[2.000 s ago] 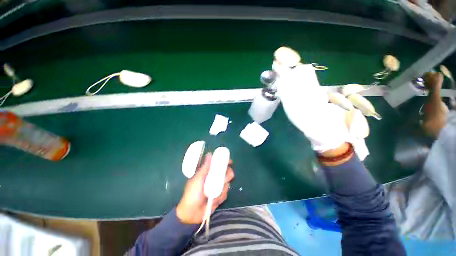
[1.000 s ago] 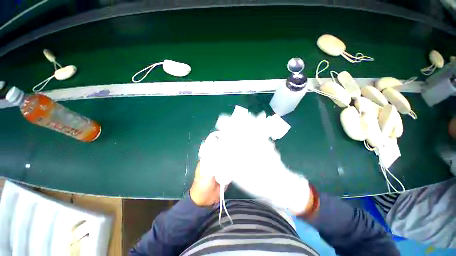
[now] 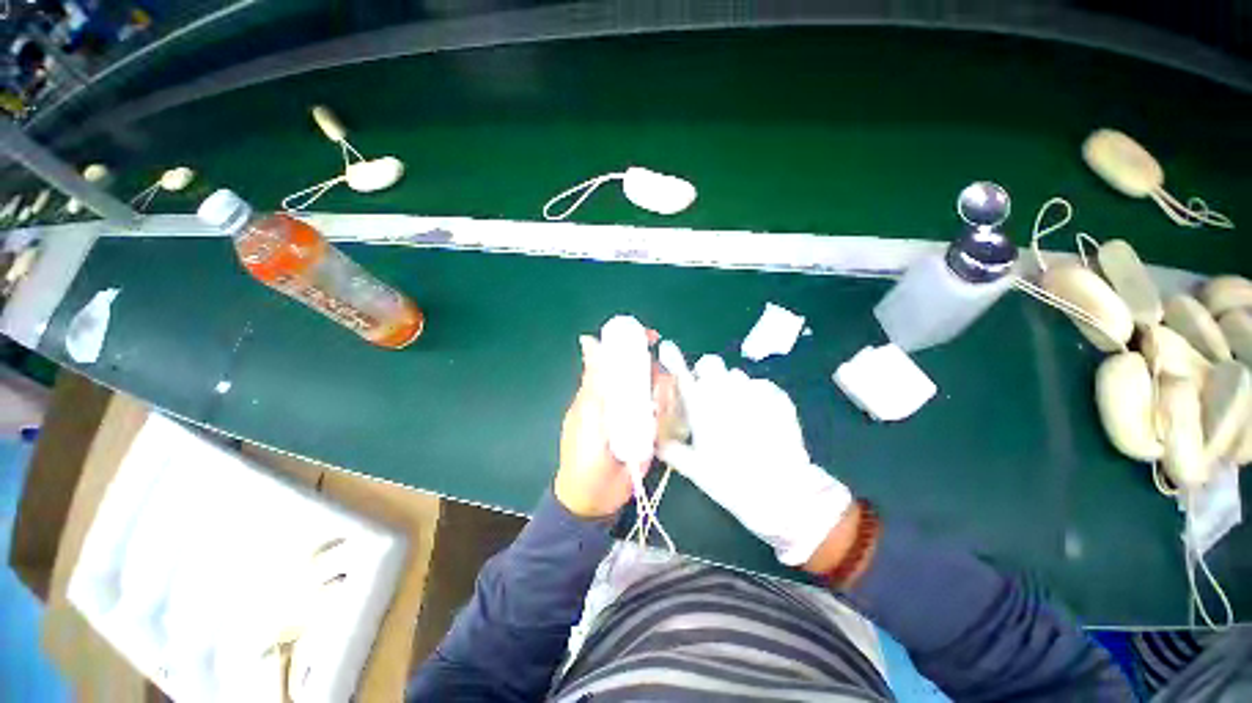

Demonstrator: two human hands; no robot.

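My bare left hand (image 3: 588, 446) holds a cream-white corded oval piece (image 3: 629, 392) upright, seen narrow. Thin cords hang crossed below it. A pale edge shows to its left; whether this is a second piece is unclear. My right hand (image 3: 752, 453), in a white glove, is close against the right side of the left hand, its fingers at the fingertips there. What it grips, if anything, is hidden. Two white wipe pads, a small one (image 3: 774, 332) and a thicker one (image 3: 884, 382), lie to the right on the green bench.
A pump bottle (image 3: 941, 302) stands by the metal rail (image 3: 769, 249), left of a pile of corded pieces (image 3: 1129, 407). A drink bottle (image 3: 330, 282) lies left. Corded pieces lie on the belt (image 3: 824, 124) beyond. A white tray (image 3: 220, 563) sits in a carton below left.
The view has swung left, so bench things appear farther right. My gloved hand has come off the front of the piece to its right side, uncovering the piece and the wipe pads.
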